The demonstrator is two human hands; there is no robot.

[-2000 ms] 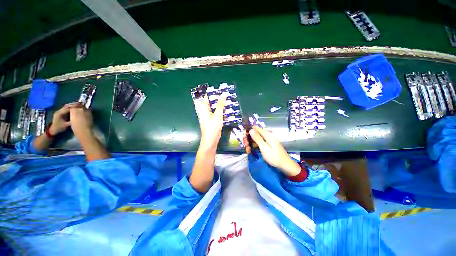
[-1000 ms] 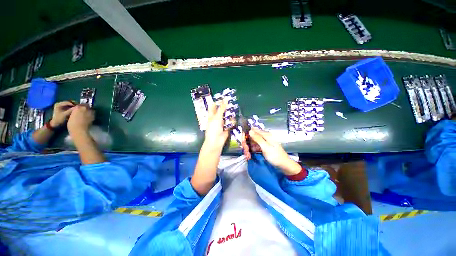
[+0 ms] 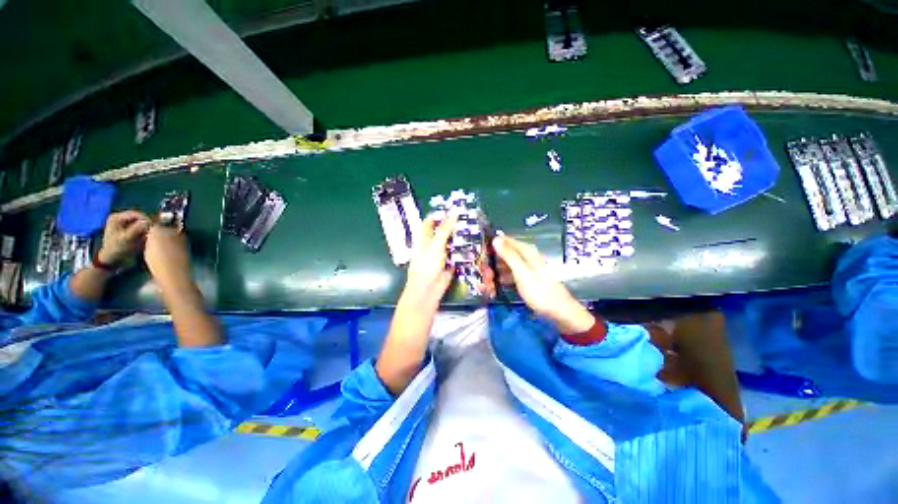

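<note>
My left hand holds a small group of white and silver board modules in front of my chest. My right hand is closed around a small dark tool with reddish handles, mostly hidden in the fist, with its front at the modules' right side. A silver carrier strip lies on the green bench just left of my left hand. A block of modules in rows lies to the right of my right hand.
A blue bin holding white parts stands at the right, with silver strips beyond it. Loose white bits lie near the block. Dark strips lie left. Another person's hands work at far left. Boards lie on the belt behind the pale edge.
The modules in my left hand have shifted right and closer to the tool, leaving the carrier strip more exposed. The boards on the belt have moved left. The left neighbour's hands have moved slightly.
</note>
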